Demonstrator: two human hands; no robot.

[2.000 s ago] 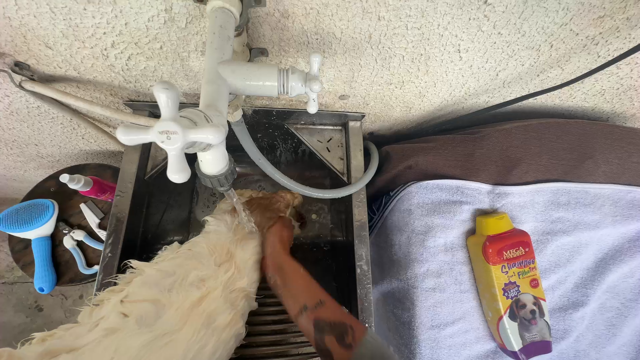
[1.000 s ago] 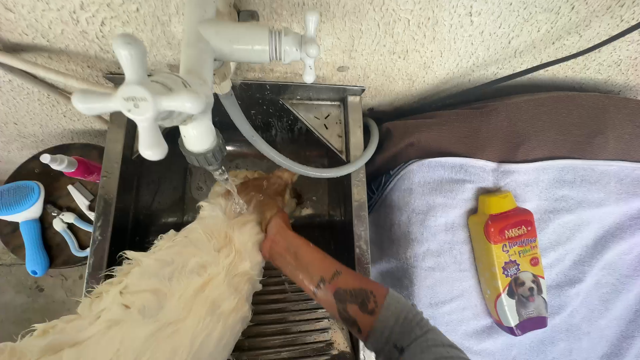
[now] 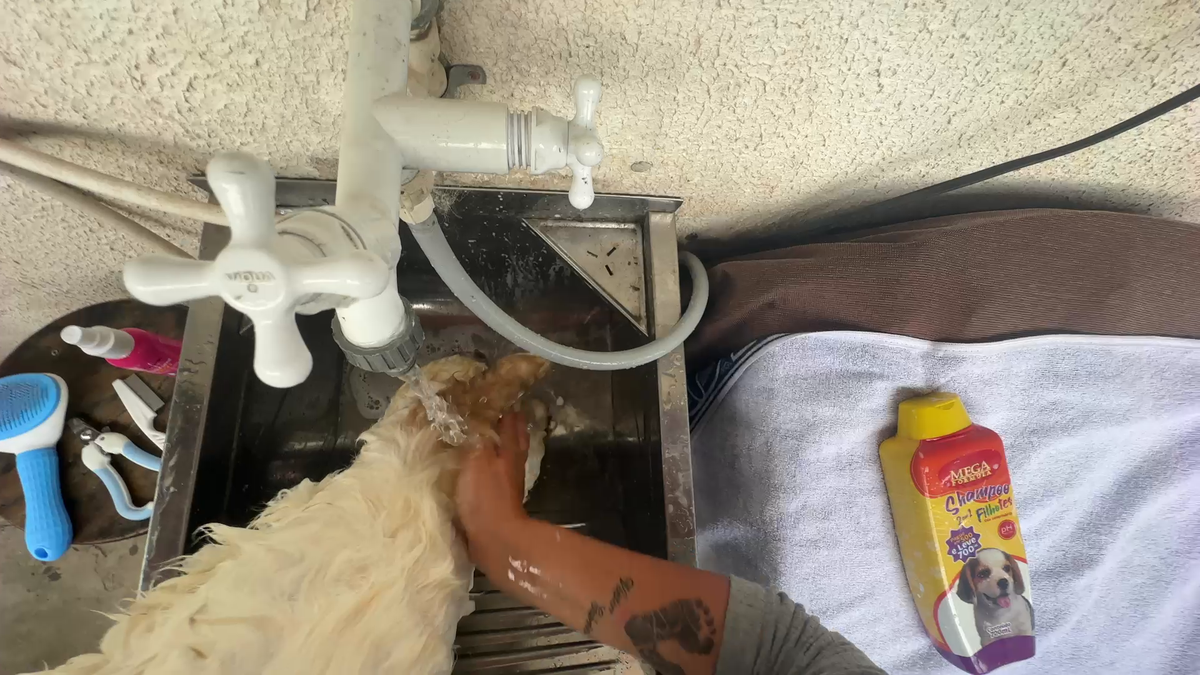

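A wet, cream-coloured long-haired dog (image 3: 309, 562) stands over a dark metal sink (image 3: 677, 469), its head low under the tap's spout. Water runs from the white plastic tap (image 3: 380, 319) onto the back of its head. My right hand (image 3: 492, 469), on a tattooed forearm with a grey sleeve, lies against the side of the dog's head and neck; its fingertips are partly hidden by fur. My left hand is not in view. A grey hose (image 3: 525, 342) curves over the sink above the dog's head.
On a round table (image 3: 94, 520) at left lie a blue slicker brush (image 3: 42, 469), nail clippers (image 3: 117, 469) and a pink spray bottle (image 3: 127, 347). A yellow shampoo bottle (image 3: 956, 534) lies on a white towel (image 3: 806, 450) at right. A metal slatted rack (image 3: 525, 628) sits low in the sink.
My right hand has shifted a little along the dog's head to the side of its neck. Water keeps running on the fur. The view has shifted somewhat.
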